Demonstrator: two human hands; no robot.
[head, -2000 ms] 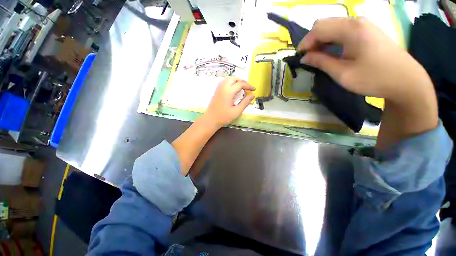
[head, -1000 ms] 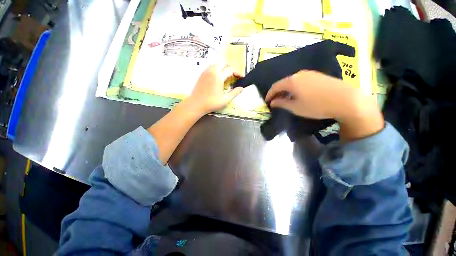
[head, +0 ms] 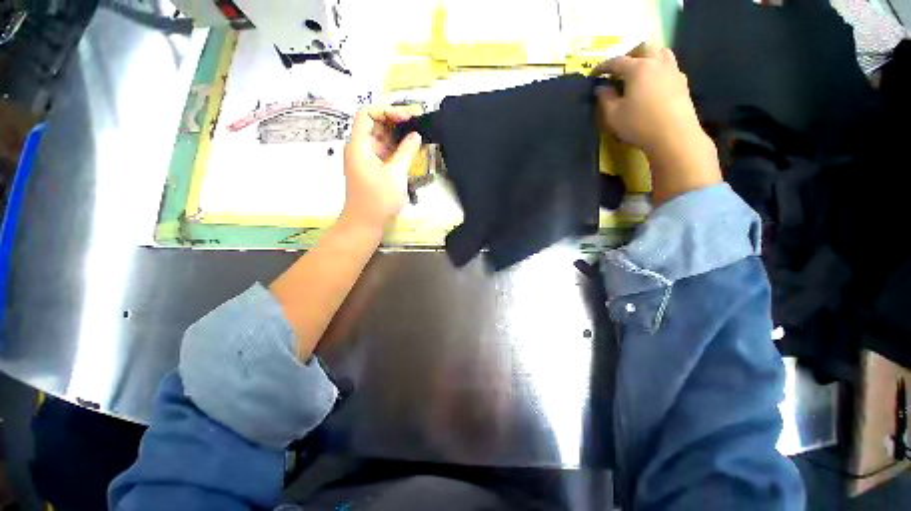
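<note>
A black fabric panel [head: 524, 165] with tabs at its edges is stretched between my hands over the front part of the sewing template [head: 290, 205]. My left hand [head: 382, 165] pinches the tab at its upper left. My right hand [head: 654, 105] pinches its upper right corner. The panel's lower edge hangs loose over the template's front edge. Yellow template flaps [head: 489, 52] show behind the panel; those beneath it are mostly hidden.
The white pattern sewing machine head [head: 295, 25] is at the top left, above the template. A pile of cut black pieces [head: 799, 120] lies at the right. A blue tray [head: 22, 190] is at the left edge. The steel table [head: 440, 349] is in front.
The black panel has come off the template flaps, turned, and is now spread between both hands. My right hand has moved up to its far corner. The view has shifted.
</note>
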